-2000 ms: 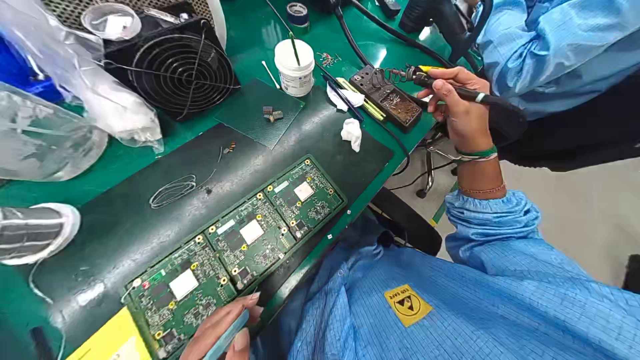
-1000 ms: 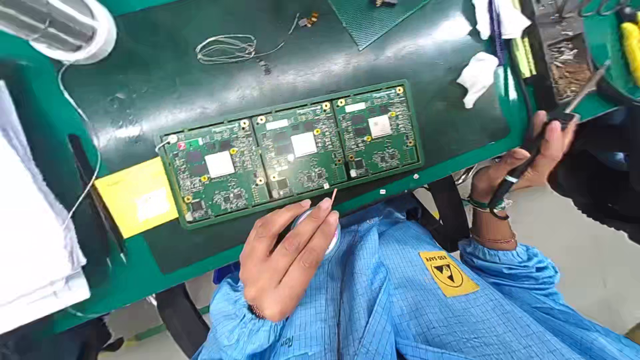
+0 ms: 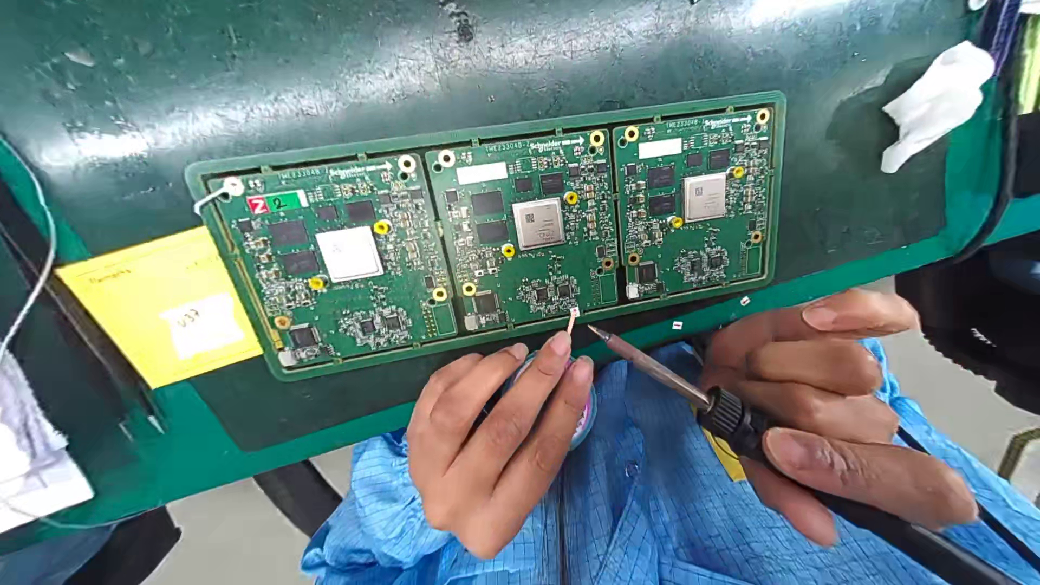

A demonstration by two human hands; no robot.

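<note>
A green panel of three joined circuit boards [image 3: 540, 223] lies on the dark mat. My left hand [image 3: 504, 439] is at the panel's front edge, below the middle board, with a thin pale strip [image 3: 571, 322] at its fingertips; a small white tag with a red mark [image 3: 574, 312] is at the strip's far end. Partly hidden under these fingers is a round container [image 3: 587, 410]. My right hand [image 3: 821, 406] grips a soldering iron [image 3: 731, 418], its tip just right of the strip and close to the panel's front edge, apart from the boards.
Two small marked tags, one [image 3: 678, 325] nearer the middle, lie along the table's front edge. A yellow paper [image 3: 138, 296] touches the panel's left side. White tissue [image 3: 938, 106] lies at the right. A thin cable [image 3: 50, 236] and white papers [image 3: 36, 463] are at the left.
My right hand has brought the soldering iron from the right side to beside my left fingers. My left hand has moved from the panel's left end to the middle board. The view has moved closer.
</note>
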